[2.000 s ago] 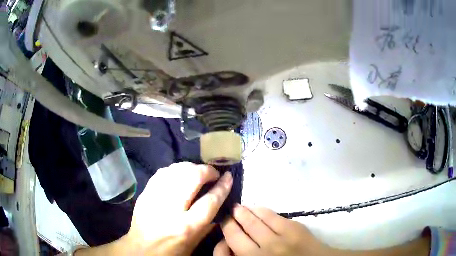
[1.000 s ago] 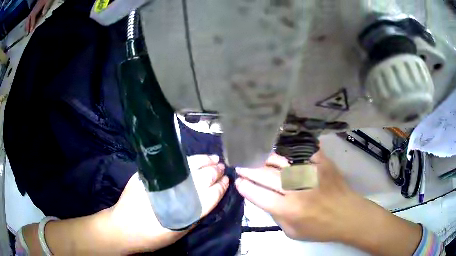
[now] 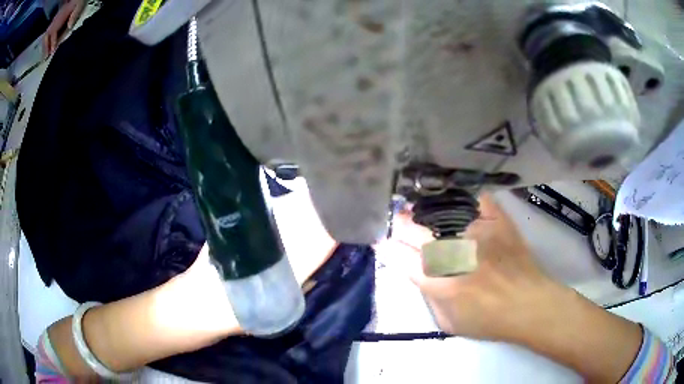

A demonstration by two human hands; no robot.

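The dark navy garment (image 3: 97,165) covers the left of the table and runs under the lamp to the front edge. My bare left hand (image 3: 306,244) lies on it below the machine head, partly hidden by the lamp and washed out by glare; its fingertips are hidden. My bare right hand (image 3: 487,296) is at the bed right of the garment, its fingers reaching behind the cream tension knob (image 3: 449,256) and the machine head (image 3: 352,112). Its fingertips are not clear, so its grip cannot be told. The needle and presser foot are hidden.
The dark green lamp (image 3: 225,195) hangs over my left hand. A ribbed white knob (image 3: 586,112) sticks out at upper right. Snips (image 3: 559,210), black-handled scissors (image 3: 626,255), a pen (image 3: 643,259) and a paper note (image 3: 656,180) are at right. Another person's hand (image 3: 64,26) shows at upper left.
Since the earliest frame the view has shifted and the hands have separated. Since one second ago, my left hand has moved up under the head, and my right fingers have moved off the cloth edge.
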